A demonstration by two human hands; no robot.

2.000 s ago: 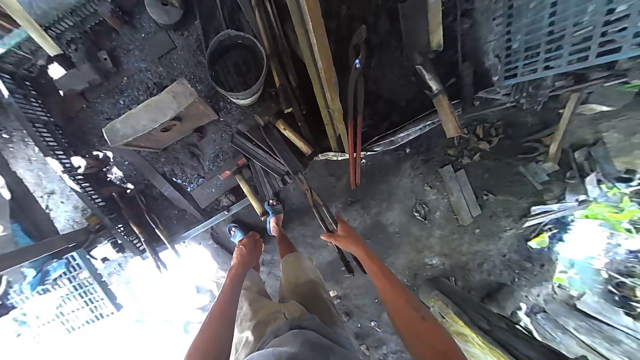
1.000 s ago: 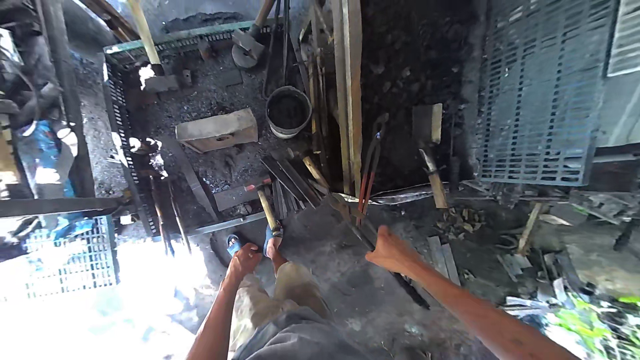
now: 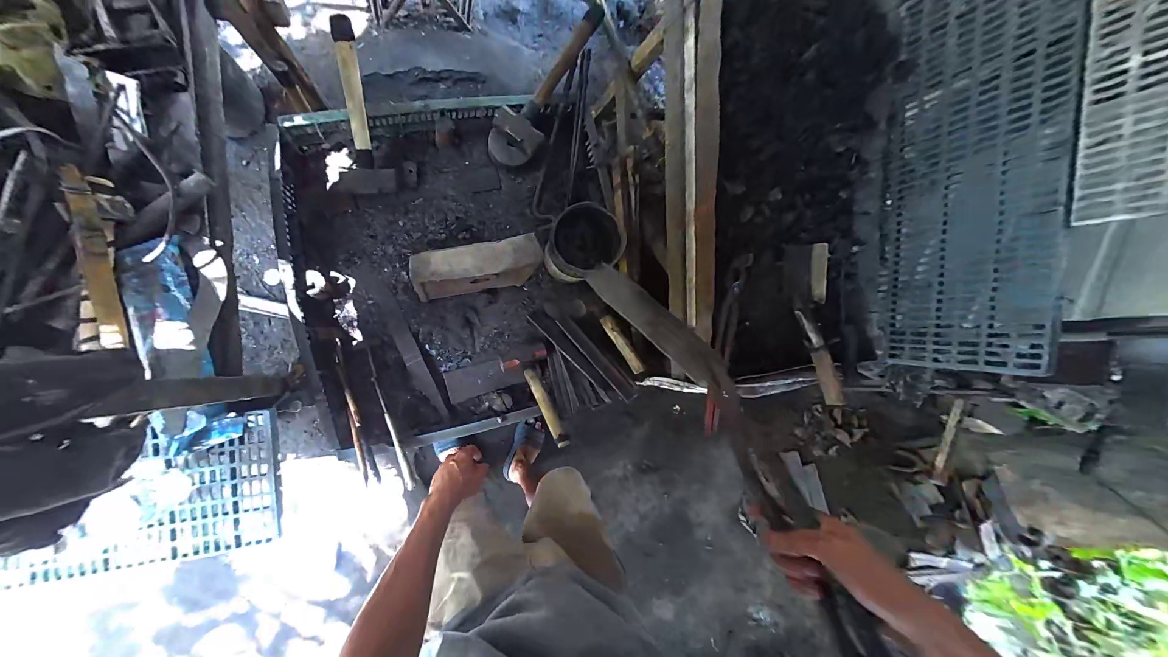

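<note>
My right hand [image 3: 808,552] is closed around the handles of dark metal tongs [image 3: 776,493]. From the tongs a long, flat, blade-like metal bar [image 3: 662,315] reaches up and left, blurred, its far end overlapping the rim of a round bucket [image 3: 586,242] with dark contents. My left hand [image 3: 461,470] is a closed fist in front of my leg, with nothing visible in it. A hammer with a wooden handle [image 3: 545,408] lies nearest to it, across the edge of the low work area. Behind the bar are red-handled tongs [image 3: 712,412].
A pale block [image 3: 474,266] sits in the ash-covered, crate-edged area [image 3: 474,426]. Long wooden boards [image 3: 703,182] border a dark bed [image 3: 785,119]. Further hammers, flat metal strips [image 3: 584,351] and rods lie around. Plastic grates [image 3: 976,210] stand at the right; greenery [image 3: 1068,593] is lower right.
My right hand and its tongs have moved right and toward me. The long flat bar now stretches across the view toward the bucket. My left hand stays in a fist by my leg. The view has shifted.
</note>
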